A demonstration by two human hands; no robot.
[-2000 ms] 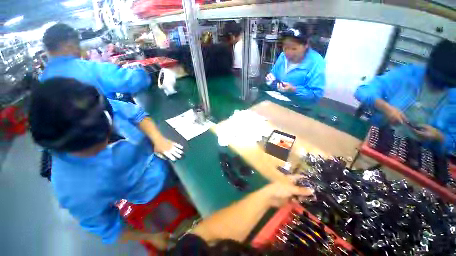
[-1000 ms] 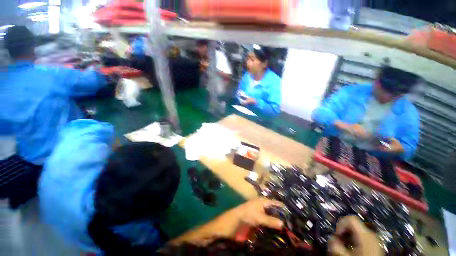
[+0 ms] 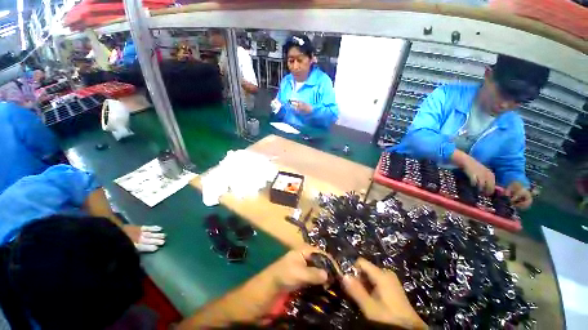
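Note:
My left hand and my right hand meet at the bottom centre. My left fingers pinch a black-and-chrome part. My right fingertips touch or hold shiny metal beside it; whether this is the same part or another I cannot tell. The parts heap, black with silver ends, lies just beyond and to the right of my hands. Below my hands are parts in the near tray, some with small yellow marks; the tray's red edge shows only partly behind my left wrist.
A small black box and crumpled white wrapping lie beyond the heap. Round black pieces lie on the green surface. A co-worker at right works over a red tray. Another person's head and sleeve are close at left. Metal posts hold a shelf.
The view has swung right since the first frame. My right hand has come in from the heap and now meets my left. The person at left has bent lower beside me.

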